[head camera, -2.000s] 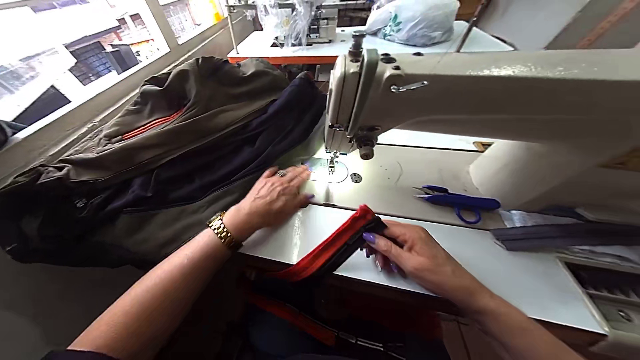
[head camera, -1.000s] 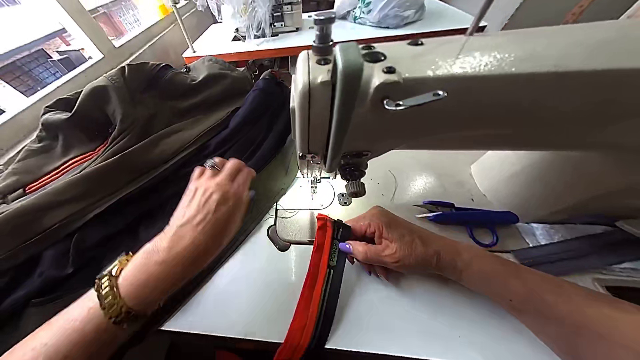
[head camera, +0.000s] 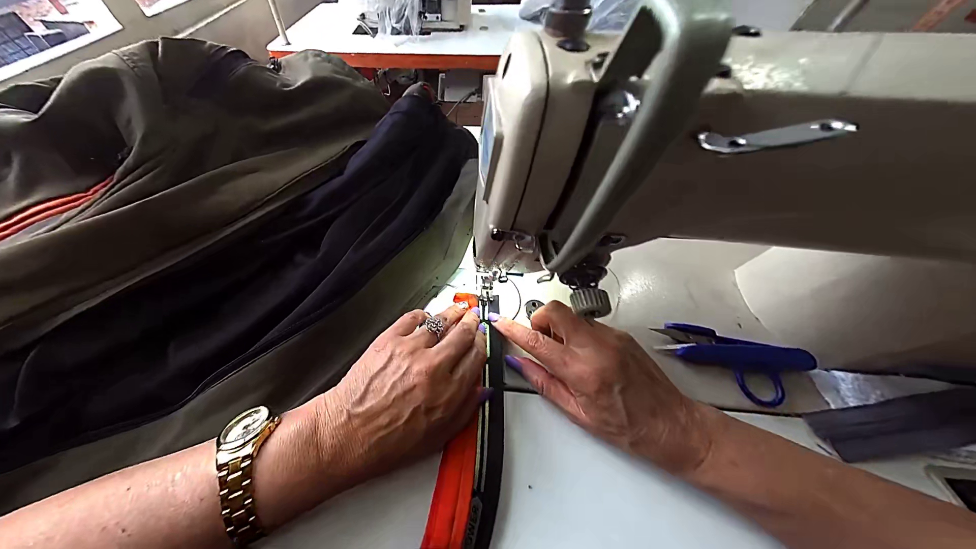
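A red and black zipper strip (head camera: 456, 488) runs from the near edge up to the presser foot (head camera: 486, 287) of a sewing machine (head camera: 686, 137). My left hand (head camera: 415, 381) lies on the strip's red side, fingertips just in front of the foot, with a ring and a gold watch on that arm. From the other side my right hand (head camera: 602, 374) touches the strip's black edge with its index fingertip, thumb spread below. Neither hand is closed round the strip. Whether the foot is down on it I cannot tell.
Dark olive and navy garments (head camera: 252, 221) are heaped at the left, against the machine. Blue thread snips (head camera: 743, 357) lie right of my right hand, beside a grey fabric strip (head camera: 892, 423). A white table (head camera: 320, 34) stands behind.
My left hand has moved from over the garments onto the strip. The strip's far end, held by my right hand before, is now at the presser foot, and my right fingers have let go their pinch.
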